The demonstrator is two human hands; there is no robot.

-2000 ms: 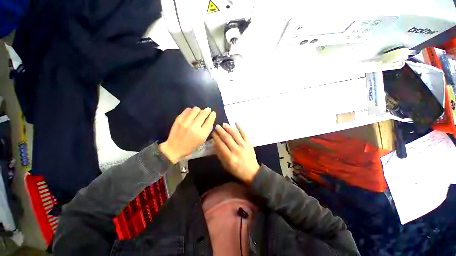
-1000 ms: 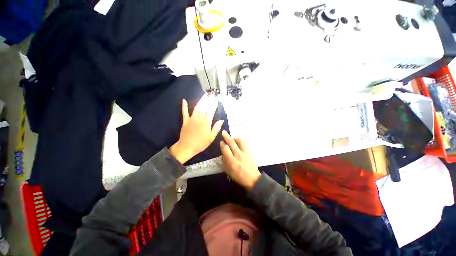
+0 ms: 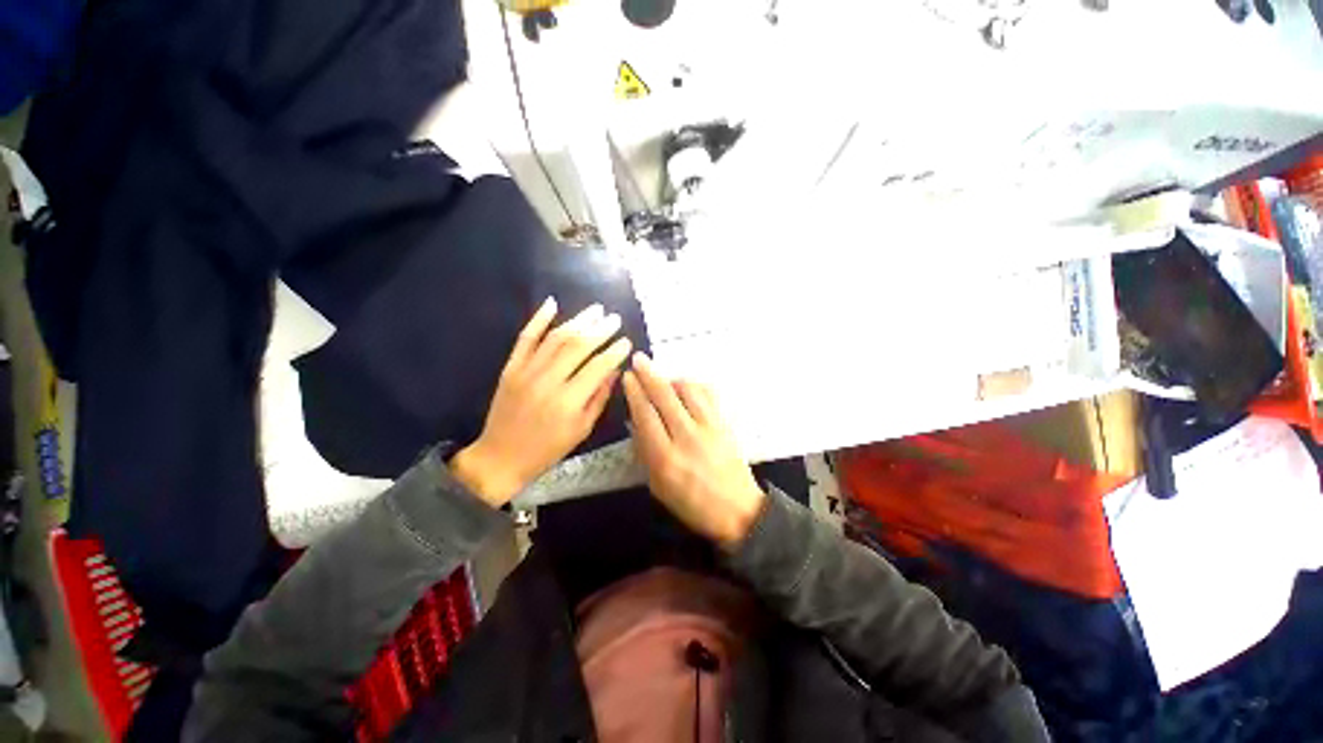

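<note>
The dark garment body (image 3: 174,261) is heaped left of the white sewing machine (image 3: 900,102) and hangs over the table's left edge. A dark garment panel (image 3: 421,334) lies flat on the table, its right edge running up to the presser foot (image 3: 660,232). My left hand (image 3: 549,399) lies palm down on the panel, fingers spread a little and pointing toward the presser foot. My right hand (image 3: 689,443) is at the panel's right edge, its fingertips close to my left fingertips. What is under the right fingertips is hidden.
A ruler scale runs along the front table edge (image 3: 327,511). Red baskets (image 3: 99,624) stand below left and under the table. At the right are a dark flat object (image 3: 1197,327), a white paper sheet (image 3: 1212,544), orange-red material (image 3: 972,501) and another orange-red basket (image 3: 1291,370).
My left hand went up toward the presser foot and has come back down beside my right fingertips. The camera view shifted and returned. The garment stays at the left of the machine.
</note>
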